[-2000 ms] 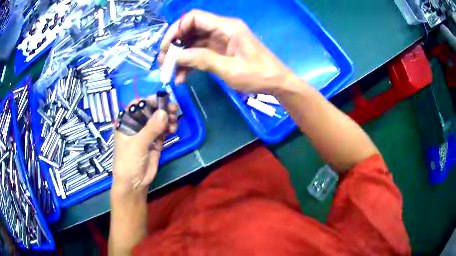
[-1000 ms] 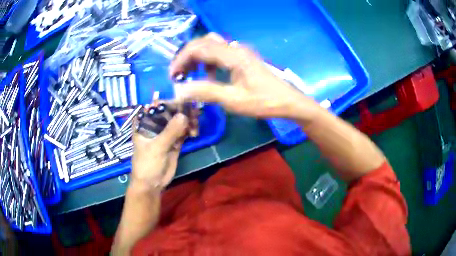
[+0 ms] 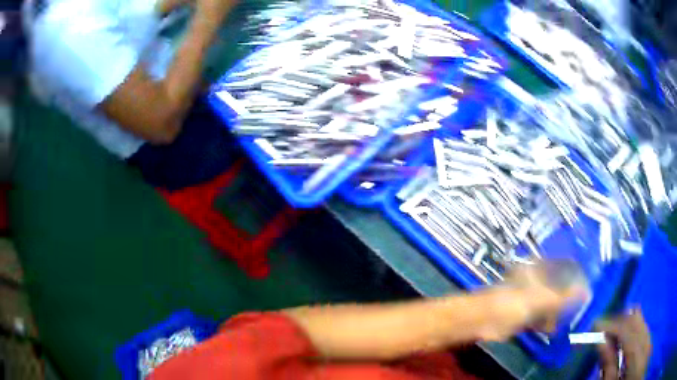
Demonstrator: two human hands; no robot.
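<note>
My left hand (image 3: 545,293) is blurred over the near right part of the middle blue tray (image 3: 438,249), which holds a heap of silver tubes (image 3: 460,215). A greyish blur shows at its fingers; what it holds cannot be told. My right hand (image 3: 627,345) is at the lower right, partly cut off by the bottom edge. A short white tube (image 3: 586,338) sticks out leftwards from its fingers, apparently gripped.
Left blue trays (image 3: 286,189) hold many blurred tubes. A crinkled clear bag (image 3: 631,141) and far tray (image 3: 553,44) lie upper right. The right blue tray (image 3: 662,297) is cut off. Another person's arm (image 3: 182,82) is upper left, above a red stool (image 3: 245,241). A blue container (image 3: 133,352) is lower left.
The view has swung left, bringing in the other person and more of the left trays. Both hands now appear at the lower right, and the dark-ended tubes in my left hand are no longer distinguishable.
</note>
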